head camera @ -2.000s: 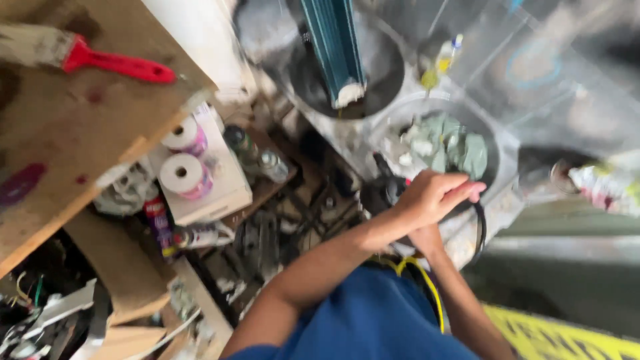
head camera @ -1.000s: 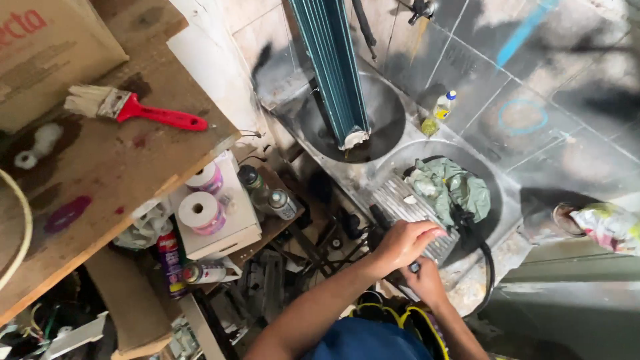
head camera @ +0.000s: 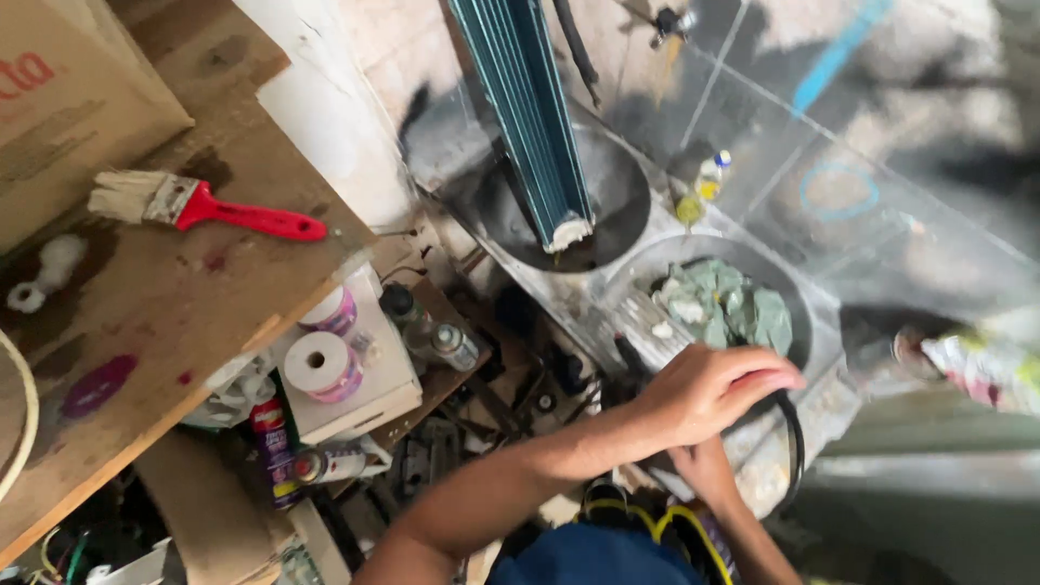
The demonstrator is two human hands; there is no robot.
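Observation:
My left hand (head camera: 723, 390) is over the near rim of the right sink basin (head camera: 800, 313), back upward, fingers together and pointing right. Whether something is under its palm cannot be told. Just below it, my right hand (head camera: 697, 457) is partly covered by the left, and its grip is hidden. A dark object (head camera: 630, 357) lies to the left of my hands. A black hose or cable (head camera: 796, 455) curves down on their right. Crumpled grey-green plastic or cloth (head camera: 727, 305) lies in the basin, beside a ridged light panel (head camera: 642, 325).
A long teal ribbed metal profile (head camera: 528, 106) stands in the left basin (head camera: 621, 187). A small bottle (head camera: 712, 175) is by the wall. Left, a wooden shelf (head camera: 268, 284) holds a red-handled paintbrush (head camera: 252, 221) and a cardboard box (head camera: 73, 106). Below are rolls (head camera: 321, 366) and a spray can (head camera: 272, 443).
The view has shifted, bringing the cardboard box and more of the wall into sight since two seconds ago. My hands remain close together by the near side of the right basin.

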